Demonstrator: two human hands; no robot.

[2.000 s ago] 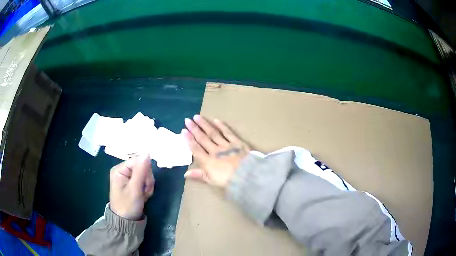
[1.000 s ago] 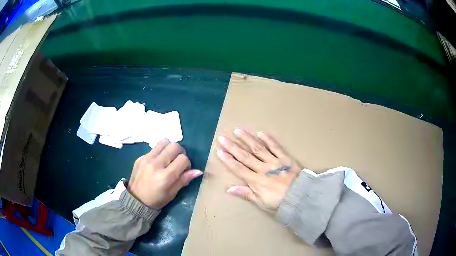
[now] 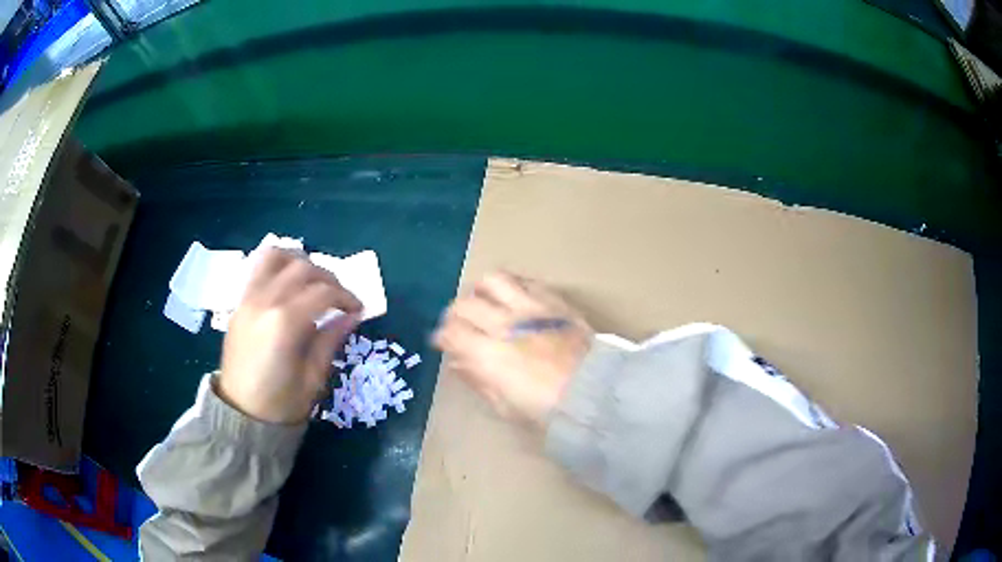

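White square pieces (image 3: pixel 209 277) lie in an overlapping row on the dark-green bench. A small heap of tiny white bits (image 3: pixel 371 384) lies just in front of them. My left hand (image 3: pixel 288 335) is over the squares and partly hides them. Its fingers are bent, with white showing at the fingertips; whether it grips a piece is unclear. My right hand (image 3: pixel 514 343) is blurred, with fingers partly curled, at the left edge of the tan cardboard sheet (image 3: pixel 714 263). Nothing can be made out in it.
An open cardboard carton (image 3: pixel 68 285) stands at the left edge of the dark-green bench (image 3: pixel 330 198). A red plastic stool (image 3: pixel 77 499) is below at the lower left, on the blue floor. A raised green surface (image 3: pixel 549 88) runs along the back.
The heap of tiny white bits now shows where my left hand was. My left hand has moved up and left onto the squares. My right hand has moved left, its spread fingers now drawn in.
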